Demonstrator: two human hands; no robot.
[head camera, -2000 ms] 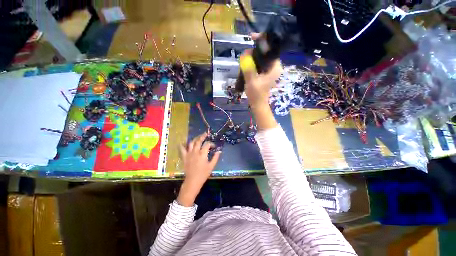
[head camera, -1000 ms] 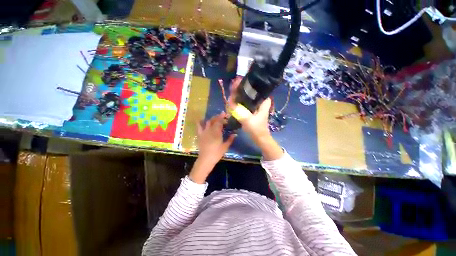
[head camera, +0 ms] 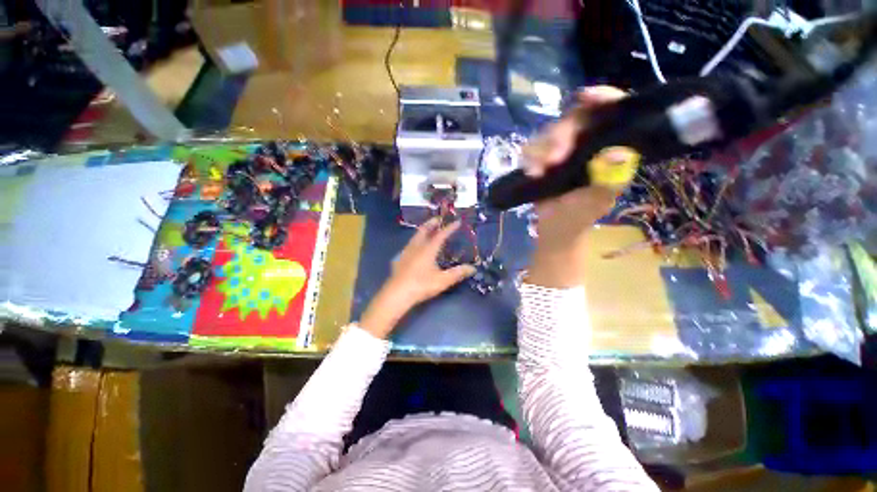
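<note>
My right hand (head camera: 567,159), blurred, grips the black electric screwdriver (head camera: 664,130) with its yellow band, raised right of the metal box. Its dark tip points left toward the box front. My left hand (head camera: 423,264) is on the bench just below the box, with fingers and thumb apart around a dark wired ring unit; whether it grips the unit cannot be told. Another small black ring unit (head camera: 486,276) with thin leads lies at the thumb tip. The silver-white screw feeder (head camera: 438,149) stands behind my left hand; its front mechanism shows just above the fingers.
Black wired rings (head camera: 264,197) lie on the printed sheet (head camera: 260,288) at left, beside a white sheet (head camera: 87,221). A spiky wired heap (head camera: 702,216) and clear plastic bag (head camera: 803,183) are at right. Whitish rings are partly hidden behind my right hand. An open carton (head camera: 707,413) is below.
My right hand has lifted the screwdriver up and right, away from my left hand. My left hand has moved toward the feeder. The camera view has shifted, showing the whole feeder.
</note>
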